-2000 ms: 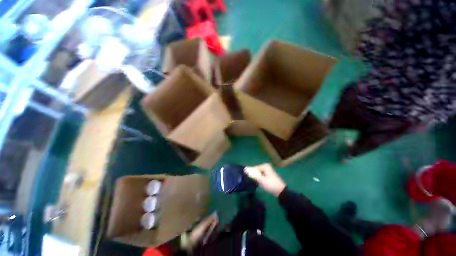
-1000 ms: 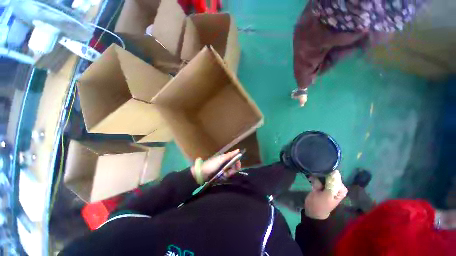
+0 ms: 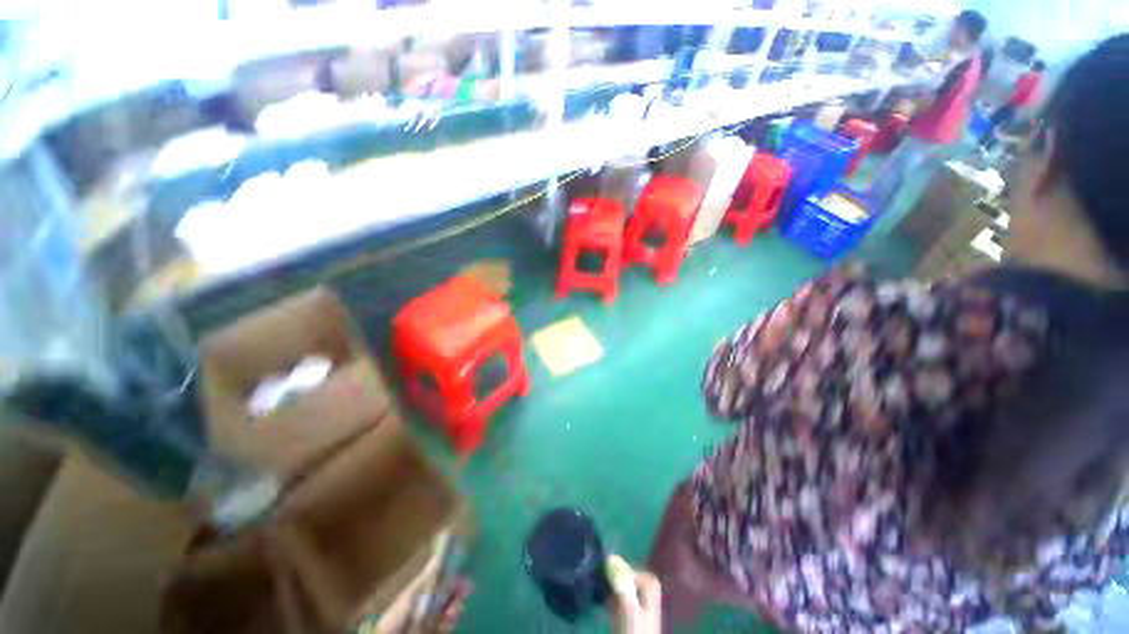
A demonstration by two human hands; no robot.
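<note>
A black lidded mug [image 3: 566, 561] is at the bottom centre, above the green floor. My right hand [image 3: 636, 597] is at the bottom edge, partly cut off, with its fingers on the mug's handle side. My left hand [image 3: 427, 602] is at the bottom edge, blurred and partly cut off, around a thin flat item that may be a phone. Open brown cartons [image 3: 372, 502] stand just left of my left hand. One carton behind them [image 3: 295, 427] has a white piece inside.
A person in a flowered top [image 3: 867, 434] is close on the right. A red stool [image 3: 461, 353] stands ahead, with several more along the long bench [image 3: 372, 198]. A yellow sheet [image 3: 567, 347] lies on the floor. Blue crates [image 3: 832, 221] and a person in red [image 3: 947, 105] are farther off.
The view has swung up from the floor and my body to the bench and hall. My hands, still holding the mug and flat item, now show at the bottom edge. The flowered person appears much larger.
</note>
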